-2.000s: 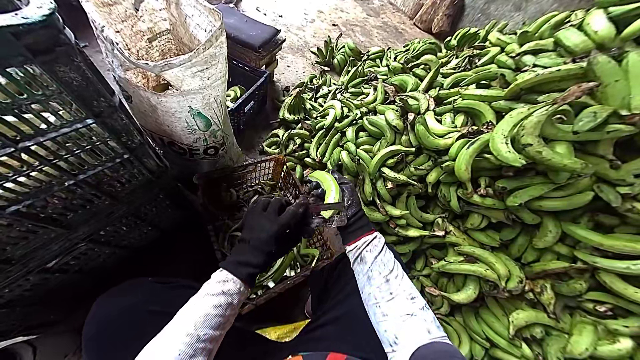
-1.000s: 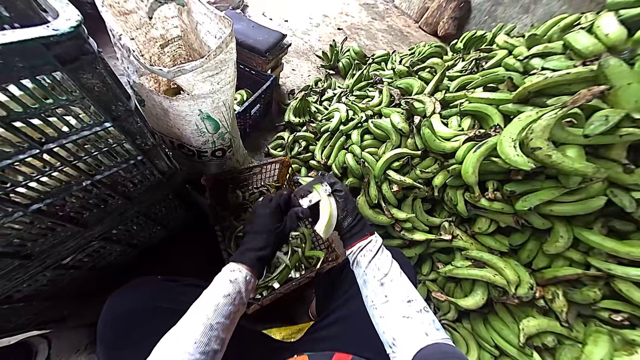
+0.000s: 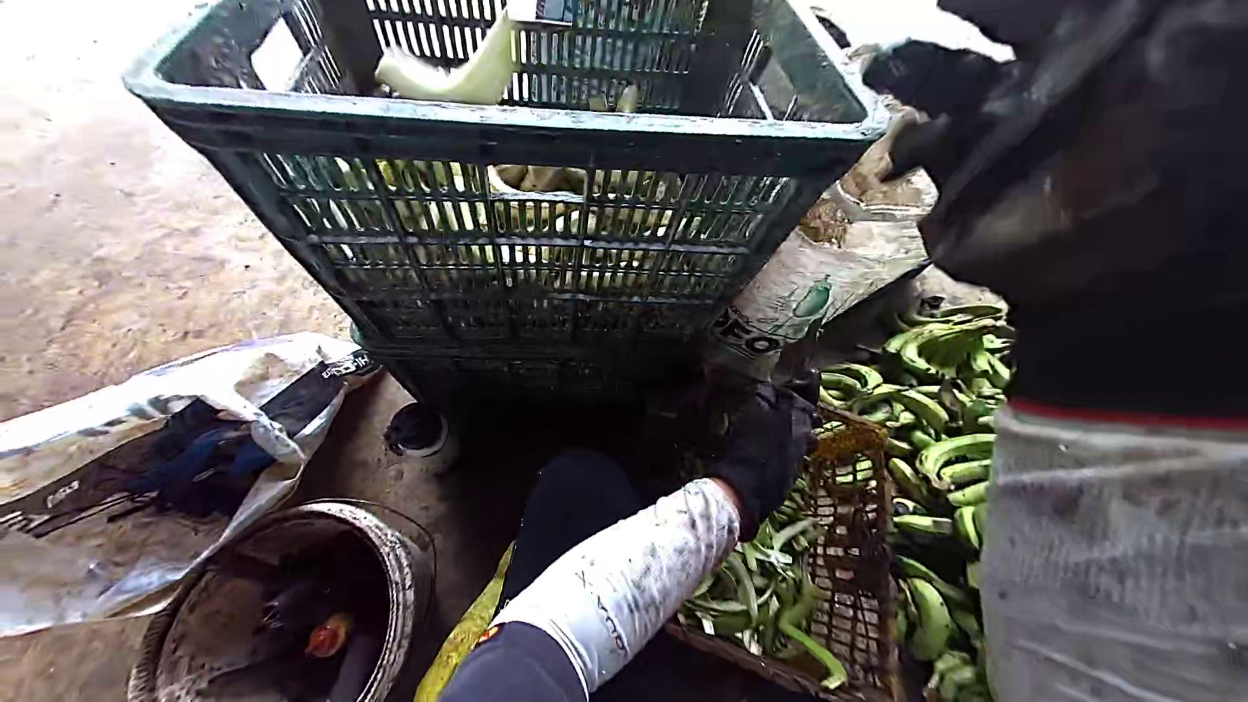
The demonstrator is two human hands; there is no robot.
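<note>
My left hand (image 3: 770,450), in a black glove, is over the peel-filled brown plastic crate (image 3: 858,575); its fingers are curled, and whether they hold anything cannot be told. Large and close at the right, my right hand (image 3: 960,107), also black-gloved, is raised with fingers apart and nothing visible in them. A peeled plantain (image 3: 453,76) shows within the mouth of the dark green slatted crate (image 3: 526,219); whether it rests or is in the air cannot be told. Green peels (image 3: 756,595) lie in the brown crate, beside unpeeled green plantains (image 3: 936,409).
Below the green crate's upper tier is another crate. A woven sack (image 3: 809,283) stands behind my left hand. At lower left are a round bucket (image 3: 385,575) with dark items inside, a small cup-like container (image 3: 421,434) and a spread plastic sack (image 3: 244,390).
The view has swung left to the green crate. My right hand, earlier on a plantain being peeled with both hands together, has come away from my left hand and is raised, without the plantain.
</note>
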